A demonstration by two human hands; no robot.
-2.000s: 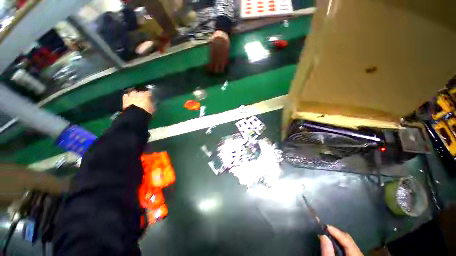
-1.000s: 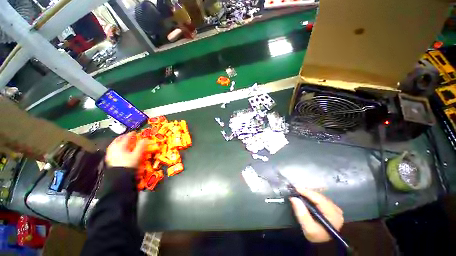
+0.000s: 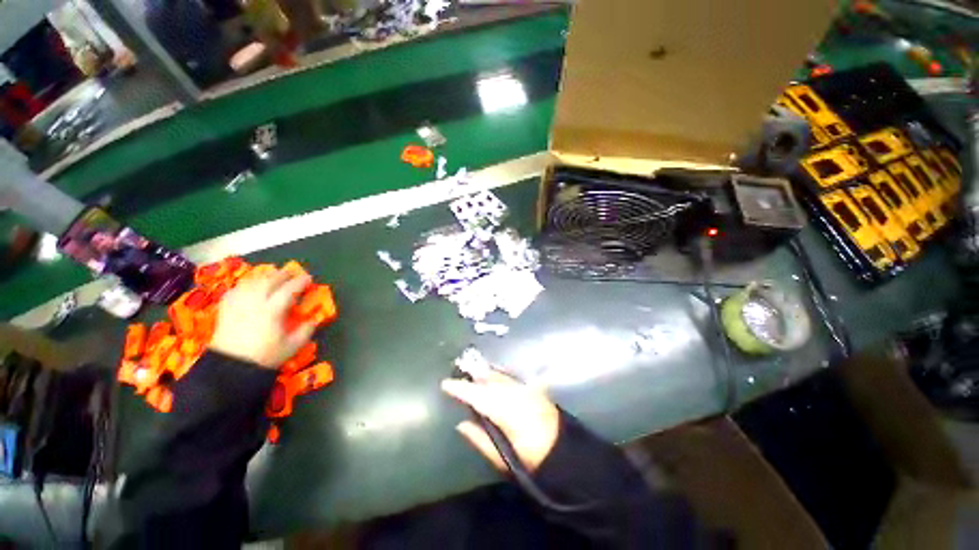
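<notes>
Orange housings (image 3: 177,333) lie heaped on the dark green bench at the left. My left hand (image 3: 260,315) is on the heap, fingers bent over the housings; whether it grips one cannot be told. My right hand (image 3: 507,411) holds the black soldering iron (image 3: 500,443), its cable running back along the sleeve. A small silver-white piece (image 3: 470,363) shows at the right fingertips; whether it is held is unclear. White-silver flat pieces (image 3: 478,269) lie piled at the centre, beyond my right hand.
A black fan (image 3: 612,220) stands under a cardboard flap (image 3: 687,86), with a yellow-green tin (image 3: 751,320) nearer. A black tray of yellow housings (image 3: 880,193) is far right. A phone (image 3: 123,254) stands left. The green conveyor (image 3: 333,150) runs beyond the pale rail. An open box (image 3: 848,451) is lower right.
The view has shifted right. My left hand went from over the conveyor to the orange heap and stays there. My right hand with the iron has moved left, nearer the white pile.
</notes>
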